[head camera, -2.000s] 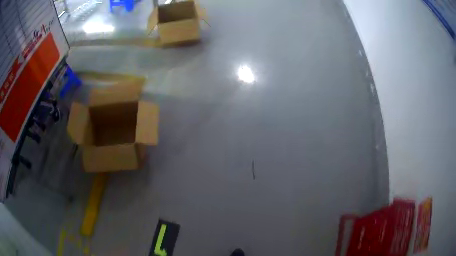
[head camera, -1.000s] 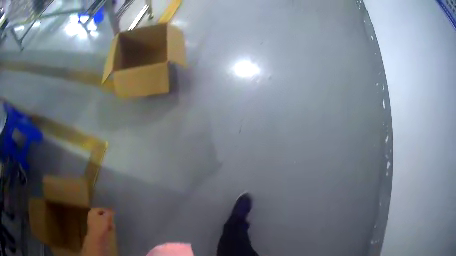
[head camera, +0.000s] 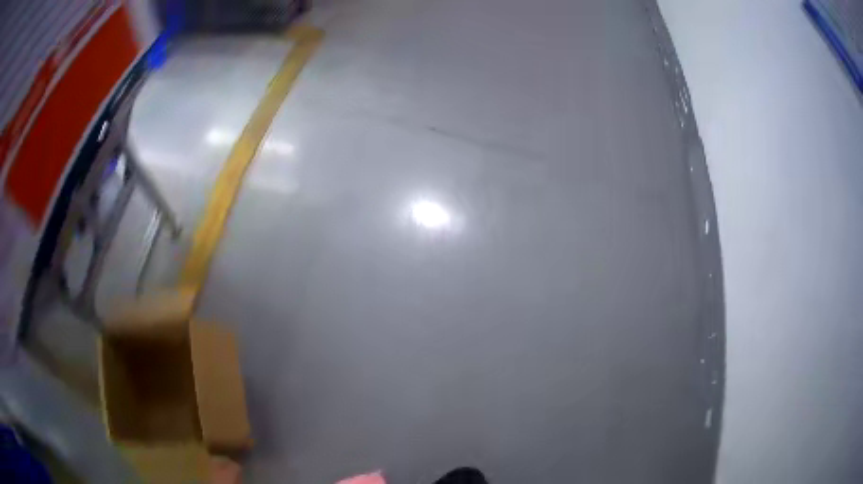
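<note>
An open brown cardboard carton (head camera: 222, 388) stands on the grey floor at the lower left, its flaps spread and its inside dark. A small blurred skin-toned patch at the bottom edge, over the carton's lower flap, looks like part of my left hand (head camera: 224, 470); it is cut off, and its fingers and anything in it cannot be made out. My right hand is not in view. A piece of pink cloth (head camera: 362, 478) shows at the bottom edge, beside a dark shoe tip (head camera: 462, 475).
Yellow floor tape (head camera: 232, 175) runs up from the carton. A white wall (head camera: 785, 236) rises along the right. At left are blurred metal legs (head camera: 114, 227) and an orange-red panel (head camera: 71, 109). A blue object (head camera: 19, 461) is at the lower left corner.
The view has moved forward along the floor. The nearer carton has left view and the farther one now stands at lower left. The skin-toned patch is lower, and less of the leg shows.
</note>
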